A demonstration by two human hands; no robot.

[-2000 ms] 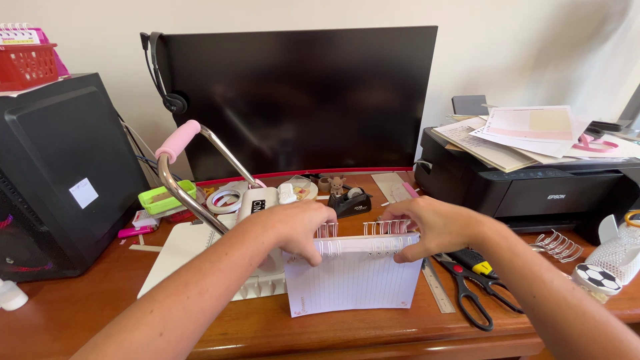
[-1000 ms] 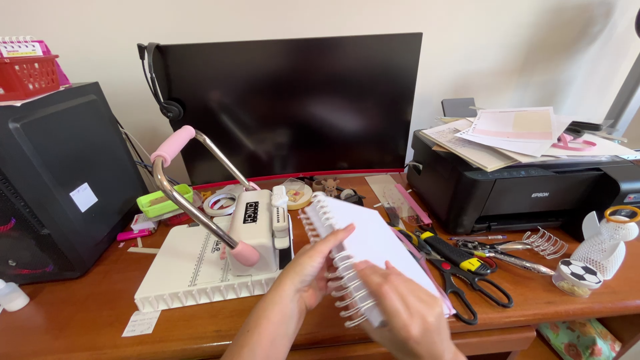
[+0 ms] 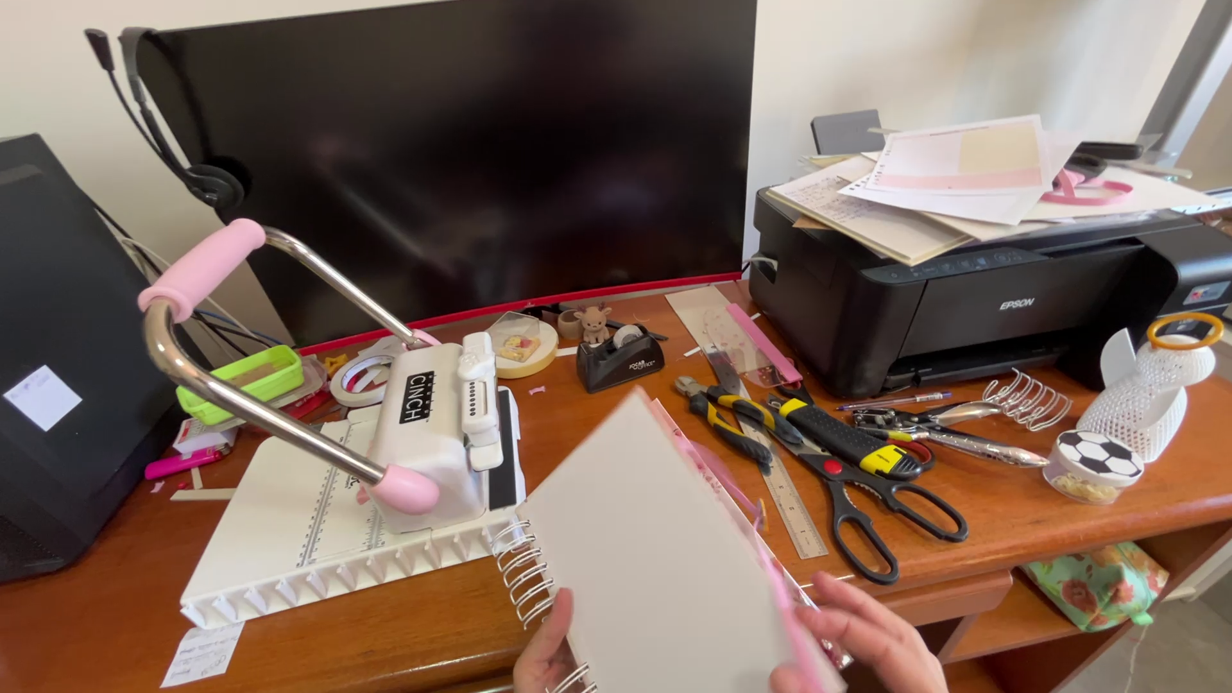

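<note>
A wire-bound notebook [image 3: 664, 539] is held low in front of me, a plain white sheet facing up and pink and patterned edges showing along its right side. White wire loops [image 3: 525, 573] run down its left edge, spaced apart. My left hand [image 3: 547, 640] grips that wire edge near the bottom, its thumb beside the loops. At the right edge my right hand [image 3: 861, 635] pinches the pink-edged sheets. Left of the notebook stands a white Cinch binding machine [image 3: 423, 423] with a pink-gripped metal handle [image 3: 207, 265].
Scissors [image 3: 852, 510], a metal ruler [image 3: 794, 505], pliers [image 3: 727, 423], a yellow-black utility knife [image 3: 847, 438] and a hole punch [image 3: 948, 433] lie to the right. Behind are a tape dispenser [image 3: 621, 361], monitor [image 3: 462, 144] and Epson printer [image 3: 962, 298] under papers. A football-topped container [image 3: 1092, 467] stands near the edge.
The sheets, upright between both hands at first, are now tilted with the wire on the left. My right hand has moved from the pages' middle to the right edge.
</note>
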